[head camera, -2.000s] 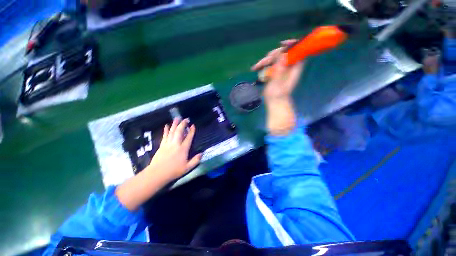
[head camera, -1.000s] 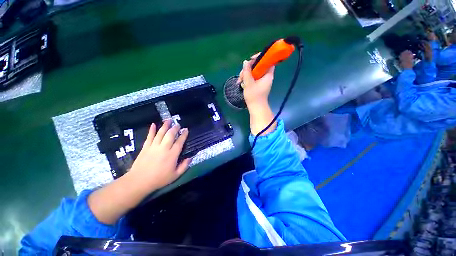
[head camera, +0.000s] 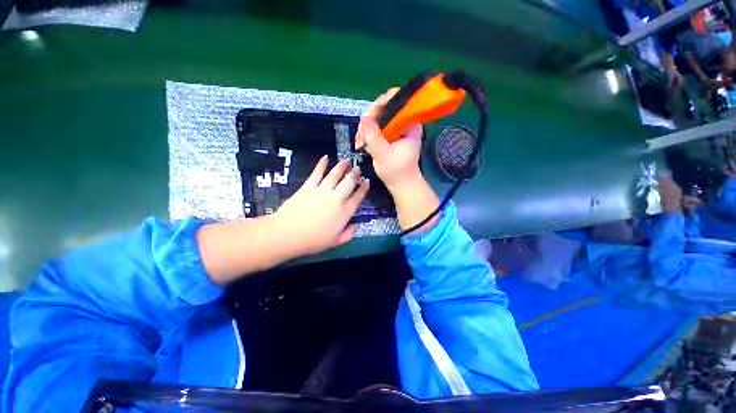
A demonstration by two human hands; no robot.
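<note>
A black housing lies on a silvery foam sheet. White brackets show on its left half and a grey centre strip crosses its middle. My right hand grips an orange-and-black electric screwdriver over the right part of the housing, its front end near the centre strip. The bit is hardly visible. My left hand rests on the housing with fingers spread, its fingertips beside the driver's front end. Whether it pinches a small screw cannot be told. My right hand hides much of the housing's right side.
A round dark screw dish lies right of my right hand, with the black driver cord passing over it. Another foam sheet is at the top left. Other blue-coated workers are at the right edge.
My right hand has moved the screwdriver left from the screw dish to above the housing. The view has shifted, and my left fingertips are now close to the driver.
</note>
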